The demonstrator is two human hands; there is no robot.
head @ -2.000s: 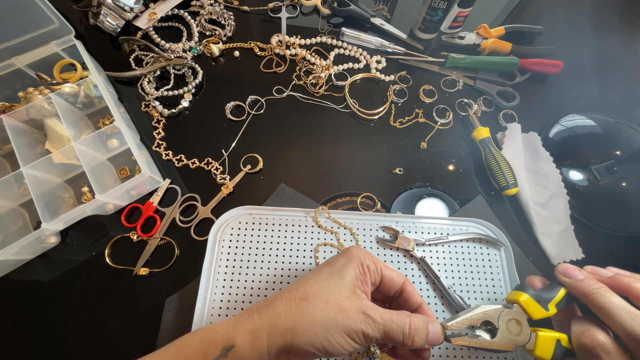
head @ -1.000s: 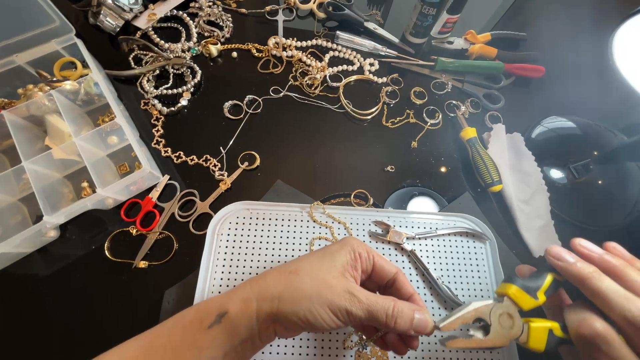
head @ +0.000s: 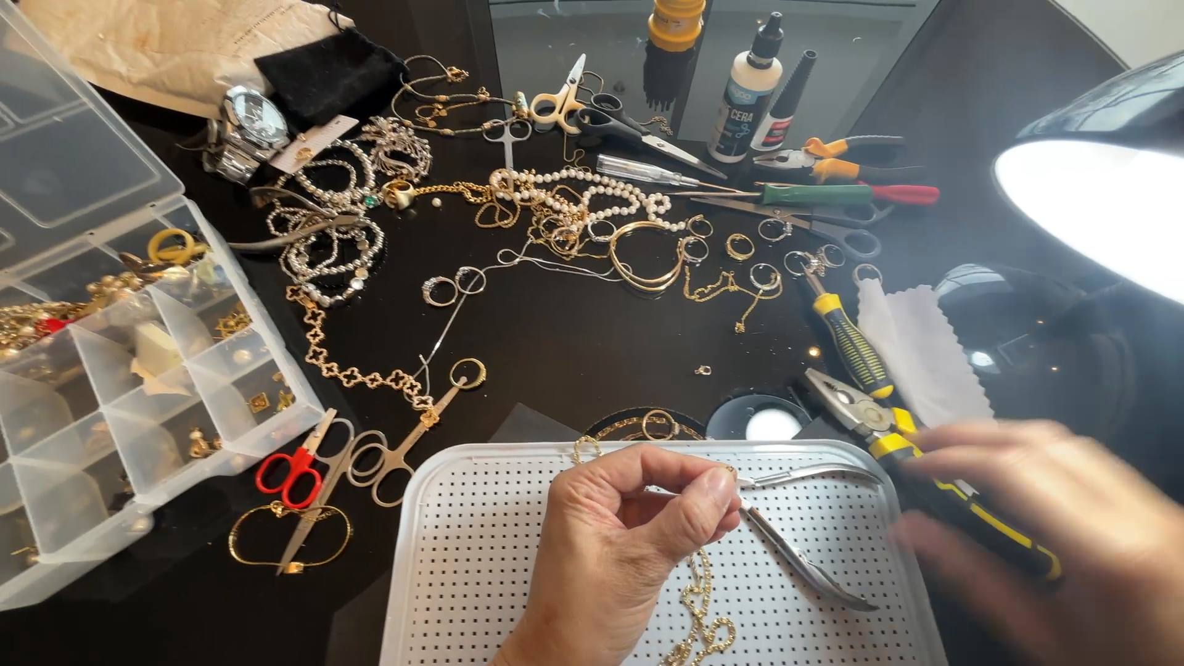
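My left hand (head: 638,536) is over the white perforated tray (head: 481,518), thumb and index finger pinched on a small gold piece at their tips. A gold chain (head: 698,601) lies on the tray below this hand. Silver cuticle nippers (head: 805,560) lie on the tray, their jaws hidden behind the fingertips. Blurred by motion, my right hand (head: 1045,527) is beside the yellow-and-black combination pliers (head: 860,412), which rest at the tray's right edge. Whether its fingers still touch the handles is unclear.
A clear compartment box (head: 120,398) with jewelry stands left, near red-handled scissors (head: 301,472). Behind the tray lie a pearl necklace (head: 601,190), rings and chains. A yellow-and-black screwdriver (head: 851,347) and white cloth (head: 925,342) lie right, under a lamp (head: 1110,176).
The pliers, held by my right hand at my left fingertips before, now lie at the tray's right edge. My left hand has moved up over the tray. The view has shifted, showing more of the lamp.
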